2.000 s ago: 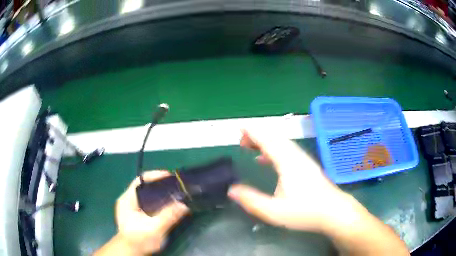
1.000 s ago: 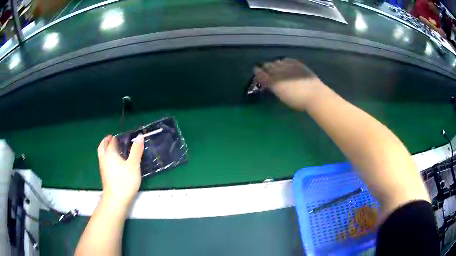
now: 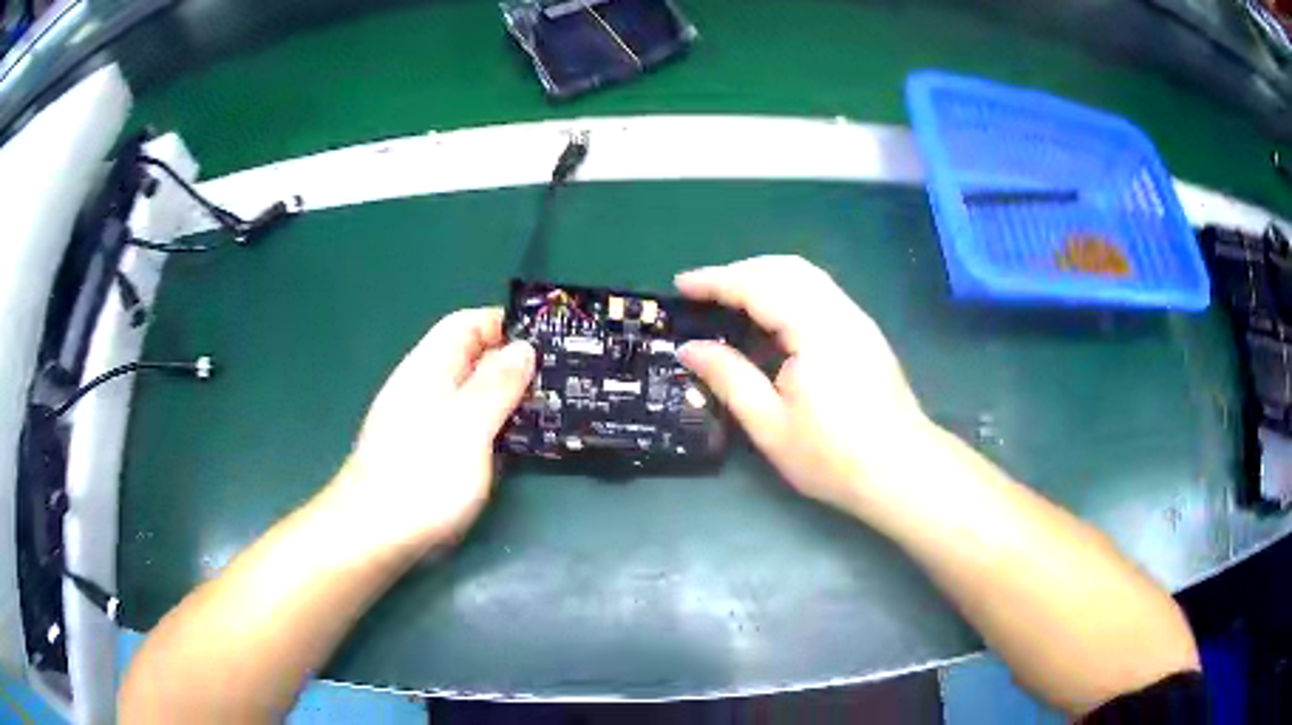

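A black main board (image 3: pixel 602 390) seated in its housing is held level over the green mat, component side up. Tiny coloured wires show at its top left corner and a small black square sits between two gold-orange pads at its top. My left hand (image 3: pixel 446 411) grips its left edge, thumb on top. My right hand (image 3: pixel 808 375) is at its right edge, thumb and fingers around the upper right part. A black pigtail cable (image 3: pixel 541 213) runs up from its top left to a round connector on the white strip. The housing's underside is hidden.
A screen module (image 3: pixel 595 43) in clear film lies at the top centre. A blue basket (image 3: pixel 978 269) at the upper right holds orange bands and a black strip. Black units (image 3: pixel 1261 340) are grouped at the far right. Cabled units (image 3: pixel 92 383) stand in a white rack at left.
The board unit from the back of the bench is now in both hands near the middle. My left hand has let go of the screen module, which lies farther back in the view.
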